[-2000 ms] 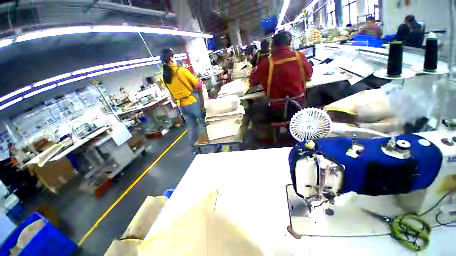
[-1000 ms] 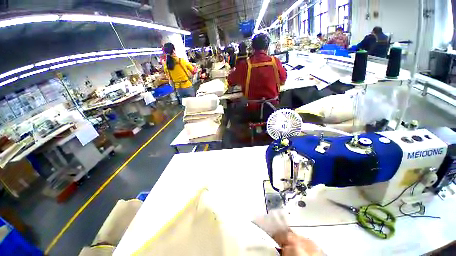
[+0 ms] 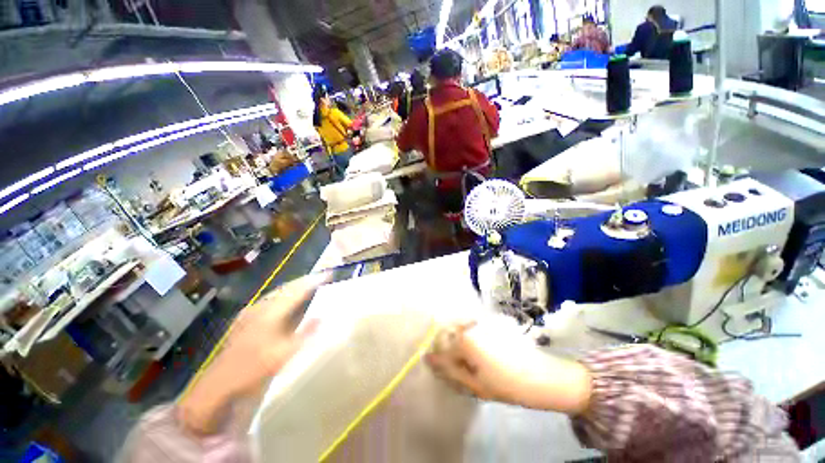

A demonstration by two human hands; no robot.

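Observation:
A large beige bag panel (image 3: 362,380) with a yellow binding edge (image 3: 380,396) lies over the white table in front of me. My right hand (image 3: 484,360) pinches the panel at the top end of the yellow edge, left of the machine head. My left hand (image 3: 249,348) is blurred and spread at the panel's left side; whether it touches the cloth is unclear. The sewing machine (image 3: 602,253) has a blue cover. Green-handled scissors (image 3: 683,342) lie right of the needle area, partly hidden by my right sleeve.
A small white fan (image 3: 494,206) stands by the machine head. Black thread cones (image 3: 618,86) stand behind. Stacked beige pieces (image 3: 362,226) lie beyond the table. A person in red (image 3: 448,127) sits ahead; a person in yellow (image 3: 334,127) stands farther left. A yellow line marks the floor.
My left hand has come into view at the left. My right hand has moved up from the bottom edge and now grips the panel. The view has shifted.

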